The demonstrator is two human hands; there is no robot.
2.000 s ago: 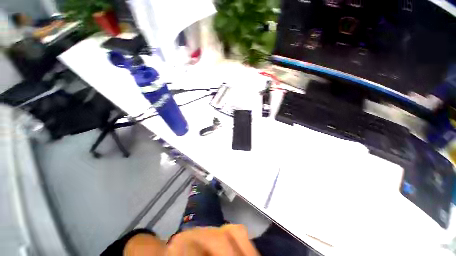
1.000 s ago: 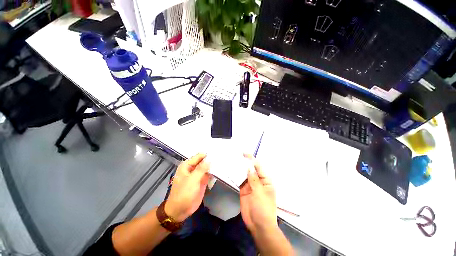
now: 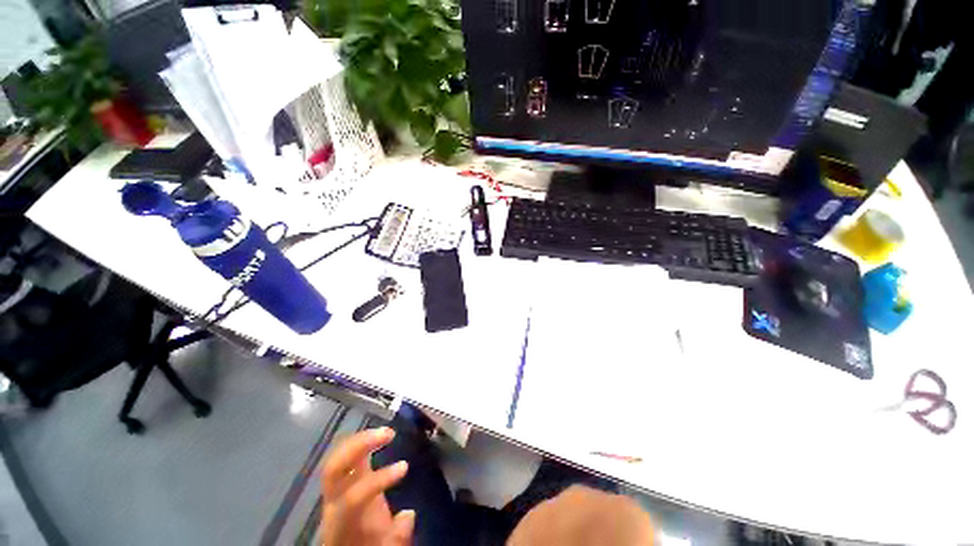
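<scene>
My left hand [image 3: 363, 490] is below the front edge of the desk, over my lap, with its fingers apart and nothing seen in it. My right hand [image 3: 584, 519] is at the bottom edge, cut off and blurred; its fingers are hidden. White paper sheets [image 3: 609, 363] lie on the desk in front of me and blend into its top. A thin blue edge [image 3: 520, 368] runs along their left side. A smartphone [image 3: 443, 290] lies left of the paper, beside the keys with a fob [image 3: 377, 300].
A blue sports bottle [image 3: 256, 262] stands at the left. A calculator [image 3: 414, 235], keyboard [image 3: 630, 235] and monitor [image 3: 652, 80] are behind. The mouse pad [image 3: 808, 304], yellow tape roll [image 3: 874, 236], blue dispenser [image 3: 885, 298] and scissors [image 3: 927, 402] are at the right.
My hands were over the desk edge with a small white item between them. They have dropped lower and parted, and that item no longer shows. The view has shifted.
</scene>
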